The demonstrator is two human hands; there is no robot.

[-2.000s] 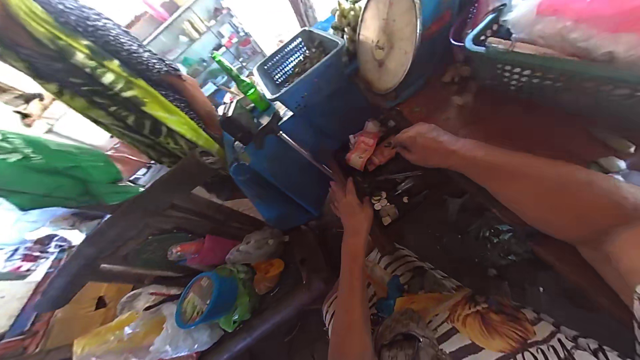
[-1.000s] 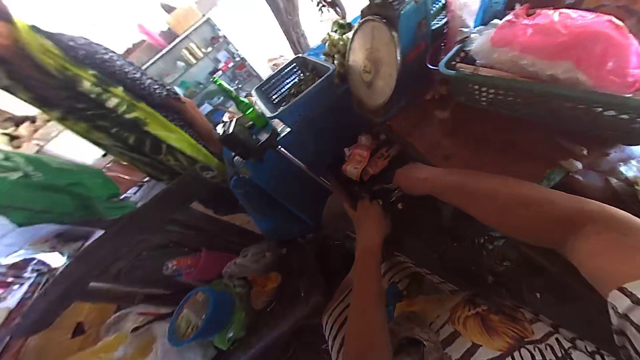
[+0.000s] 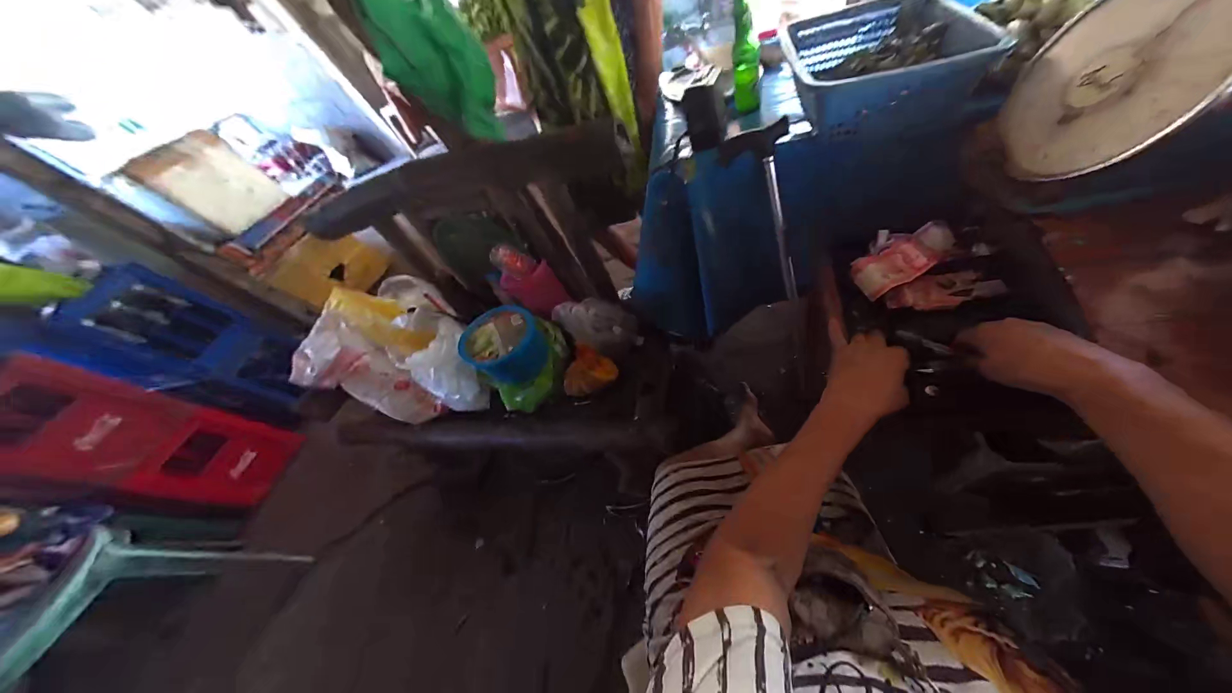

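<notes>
At the right, over a dark drawer or box, both my hands reach in close together. My left hand (image 3: pixel 861 375) rests at the drawer's near left side with a finger stretched along its edge. My right hand (image 3: pixel 1011 351) is bent down beside it, its fingertips by small shiny pieces that look like coins (image 3: pixel 931 390). Whether either hand grips something is hidden by the blur and shadow. Just beyond my hands lie reddish folded papers that look like banknotes (image 3: pixel 905 265).
Behind stand a blue container (image 3: pixel 741 231), a grey-blue basket (image 3: pixel 895 72), a green bottle (image 3: pixel 746 58) and a scale's round dial (image 3: pixel 1107 87). A wooden chair (image 3: pixel 462 178) holds plastic bags (image 3: pixel 385 356) and a blue tub (image 3: pixel 500 346). Red crates (image 3: pixel 144 433) stand at the left.
The view has swung left. My right hand, earlier beside the reddish papers, is now lower, nearer to my left hand and the small shiny pieces.
</notes>
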